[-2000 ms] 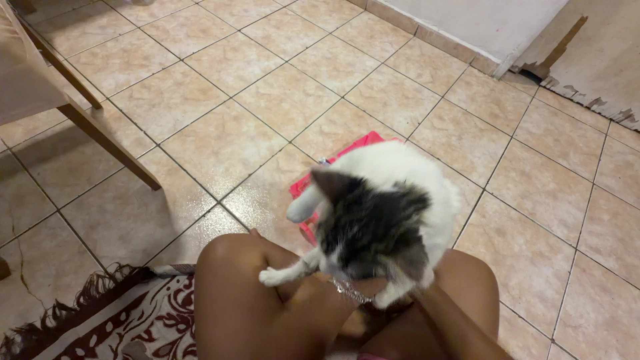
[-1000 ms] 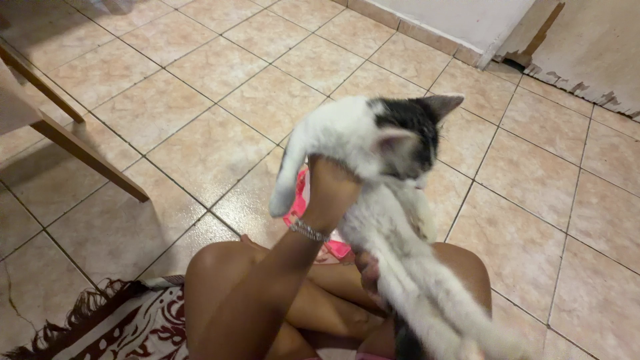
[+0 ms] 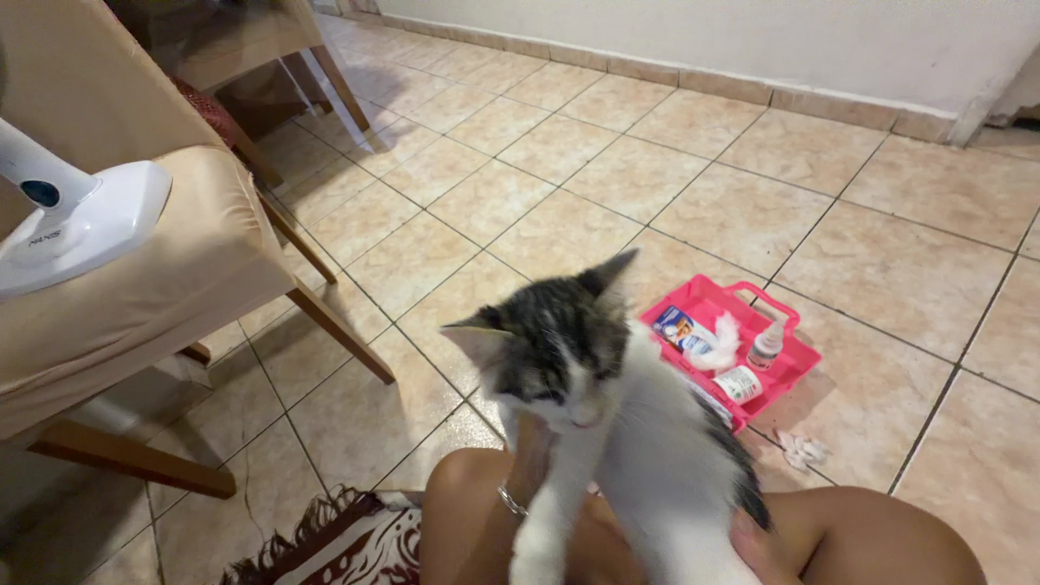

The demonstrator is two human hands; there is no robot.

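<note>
A white cat with grey tabby patches [image 3: 666,463] is held upright over my lap, its head turned toward me. My left hand [image 3: 532,455], with a silver chain bracelet [image 3: 512,500] at the wrist, grips the cat's chest behind a foreleg; its fingers are mostly hidden. Against the cat's lower flank on the right is my right hand [image 3: 756,544], partly hidden by the body. Beyond the cat, a pink plastic caddy [image 3: 800,361] holds a blue-and-white packet [image 3: 678,327], cotton wool [image 3: 721,345], a dropper bottle [image 3: 765,345] and a white bottle [image 3: 738,384].
Used-looking cotton [image 3: 803,449] lies on the tiled floor beside the caddy. A fabric-covered chair [image 3: 203,244] at the left bears a white appliance base [image 3: 122,207]. Another chair [image 3: 244,45] stands behind it. A fringed rug [image 3: 349,544] lies near my knee. A white wall [image 3: 691,41] runs along the back.
The cat was stretched sideways with its head to the right; it is now upright and facing me. The view has shifted, showing more of the chairs and the caddy's contents.
</note>
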